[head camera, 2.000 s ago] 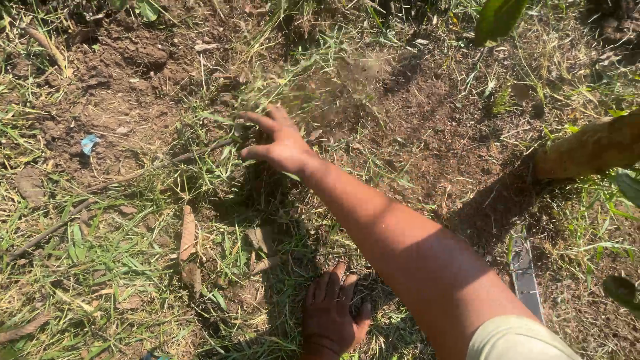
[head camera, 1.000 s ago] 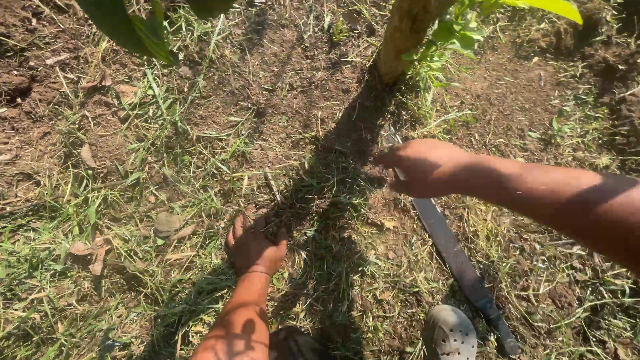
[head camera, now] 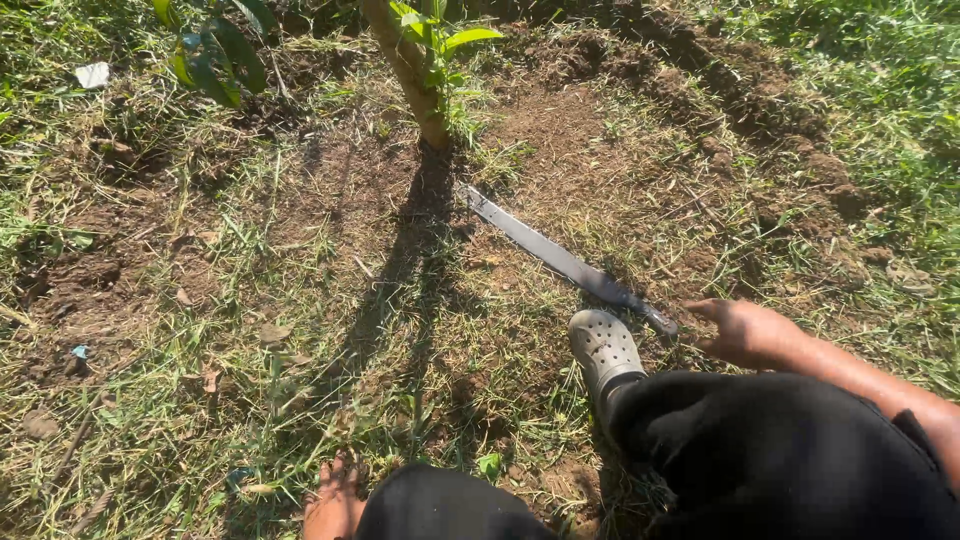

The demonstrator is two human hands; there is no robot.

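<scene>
A machete (head camera: 559,259) lies flat on the grassy soil, its blade tip near the foot of a tree trunk and its handle (head camera: 658,320) toward my right foot. Just right of that handle is my right hand (head camera: 739,330), fingers apart, a small gap between them and the grip. Low in the view, my left hand (head camera: 335,499) rests on the cut grass beside my knee; the knee hides part of it, and nothing shows in its fingers.
The slim tree trunk (head camera: 412,75) with leafy shoots rises at the top centre. A grey clog (head camera: 604,346) is on my right foot, close to the machete handle. Dug soil (head camera: 817,165) runs along the upper right. Broad leaves (head camera: 221,60) hang at the upper left.
My right hand has moved from the machete's tip end to beside its handle. Two seconds ago it was over the grass to the left. The view has shifted widely.
</scene>
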